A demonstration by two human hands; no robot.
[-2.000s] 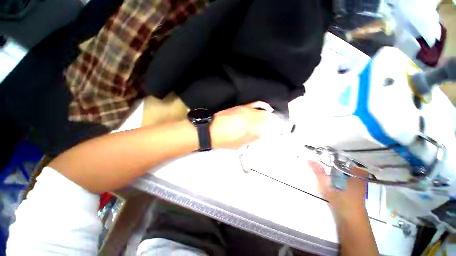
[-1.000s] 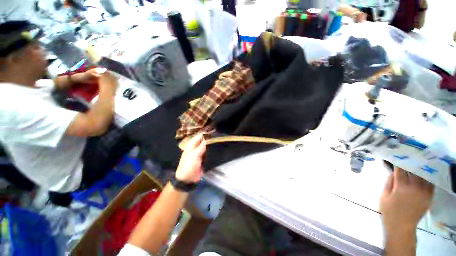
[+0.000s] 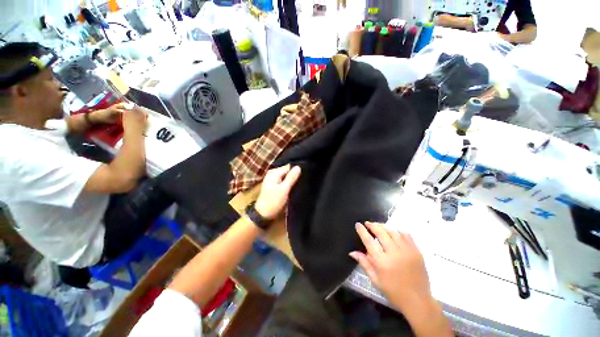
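Note:
A large black garment piece (image 3: 355, 158) lies left of the sewing machine (image 3: 487, 164) and hangs over the table's front edge towards the lap. Plaid lining (image 3: 279, 141) lies bunched on its left part, and tan facing (image 3: 281, 230) shows along its near left edge. My left hand (image 3: 277, 191), with a black watch on the wrist, pinches the black cloth near the tan facing. My right hand (image 3: 395, 260) is spread, palm down, at the cloth's right edge by the table front; its fingertips touch or nearly touch the cloth, and it grips nothing visible.
Thread snips (image 3: 518, 270) and dark tweezers-like tools (image 3: 526, 232) lie on the table at right. A person in a white shirt (image 3: 46, 178) sits at another machine (image 3: 197, 95) on the left. A cardboard box (image 3: 148, 283) stands below. Thread cones (image 3: 381, 41) stand behind.
My right hand has moved left from under the machine head to the cloth. My left hand has shifted slightly right and up. The black cloth now hangs over the table's front edge.

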